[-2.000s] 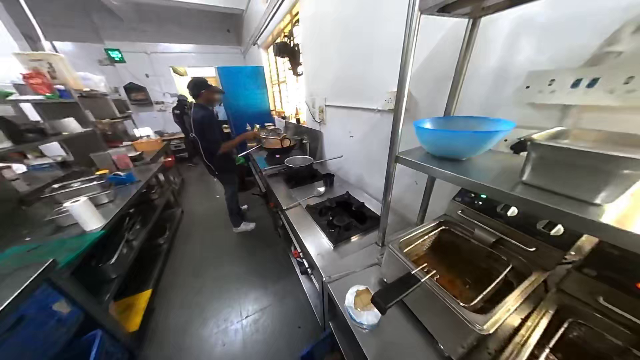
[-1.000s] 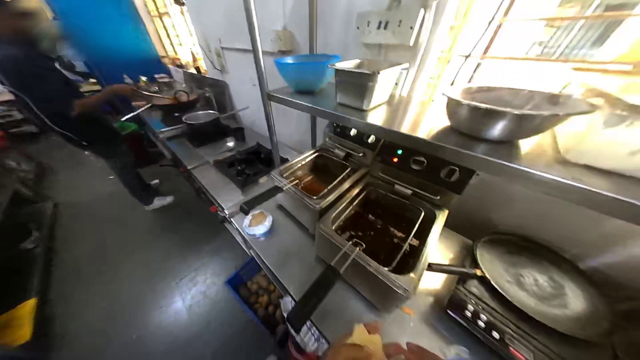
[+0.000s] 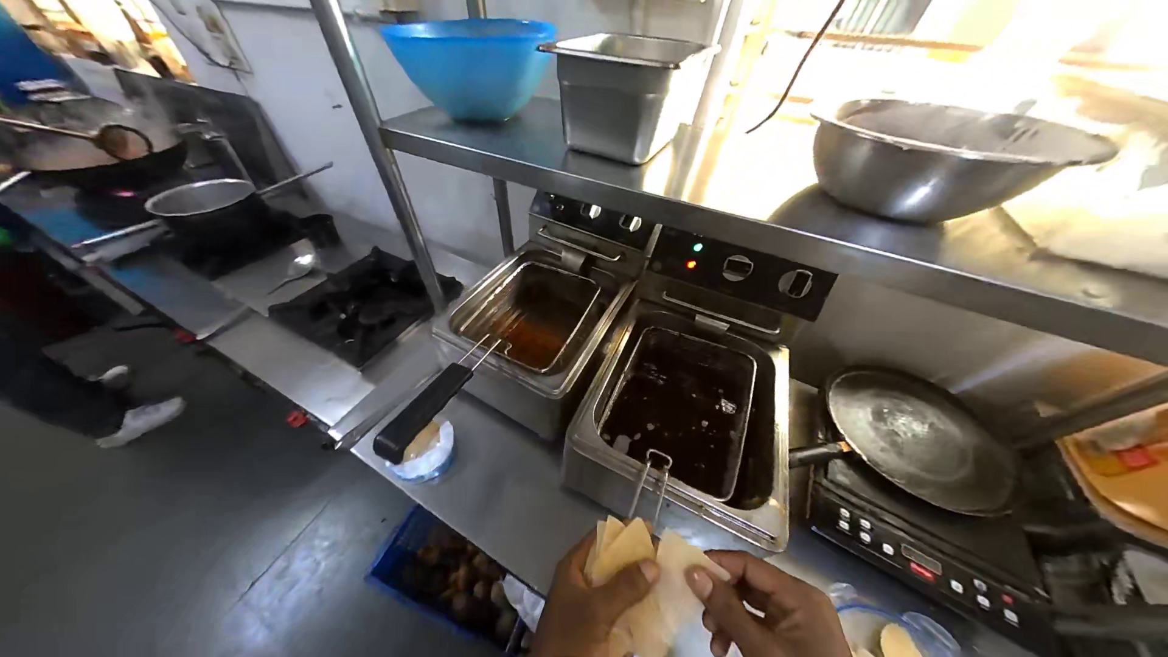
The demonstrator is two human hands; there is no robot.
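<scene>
My left hand [image 3: 593, 593] holds several thin, pale dough wrapper pieces [image 3: 625, 552], fanned out between thumb and fingers. Thumb and fingertips of my right hand [image 3: 757, 598] pinch another pale sheet [image 3: 680, 566] beside them. Just beyond both hands is the right deep fryer [image 3: 776, 456], with dark oil and a wire basket [image 3: 680, 411] in it; the basket's handle is mostly hidden by my hands. The left fryer [image 3: 538, 401] has a basket with a black handle [image 3: 424, 411] reaching over a small tub [image 3: 429, 452]. A clear container [image 3: 890, 625] with pale pieces sits at my right.
A flat pan [image 3: 912, 438] rests on an induction cooker [image 3: 922, 557]. The steel shelf [image 3: 730, 224] above holds a blue bowl [image 3: 470, 73], a steel container [image 3: 620, 100] and a metal bowl [image 3: 931, 164]. Left are a gas burner [image 3: 360, 306], a pot [image 3: 214, 224] and a person's shoe [image 3: 141, 420].
The view has swung right and closer to the fryers. My hands, barely in view a second ago, are now plainly visible with the pale sheets. The person at the stove is mostly out of view.
</scene>
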